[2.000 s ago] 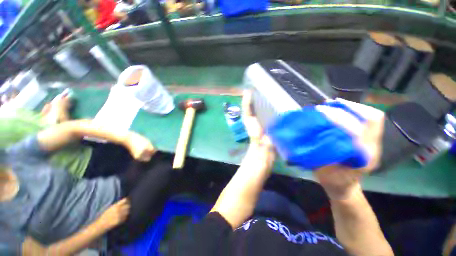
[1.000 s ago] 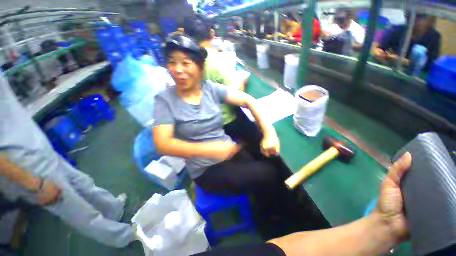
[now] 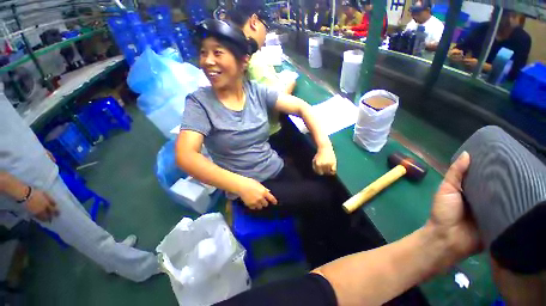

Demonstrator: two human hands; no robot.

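Observation:
My left hand (image 3: 454, 212) grips the side of a grey speaker (image 3: 506, 173) at the right of the view. The speaker is tilted, and its black end panel (image 3: 527, 242) faces down towards me. Skin of what looks like my right hand (image 3: 516, 290) shows below the black end, cut off by the bottom right corner; its fingers are hidden. A small bit of blue shows at the bottom edge beside it, too little to name.
A mallet (image 3: 383, 186) and a white scrap (image 3: 461, 280) lie on the green bench (image 3: 398, 230). A speaker in a white sleeve (image 3: 375, 122) stands behind the mallet. A seated person (image 3: 236, 128) is at the left, near a white bag (image 3: 206, 263). Another person (image 3: 66, 203) stands far left.
The view has swung left since the oldest frame, where the blue cloth in my right hand showed; it is now out of sight. The black end panel has turned into view since the middle frame.

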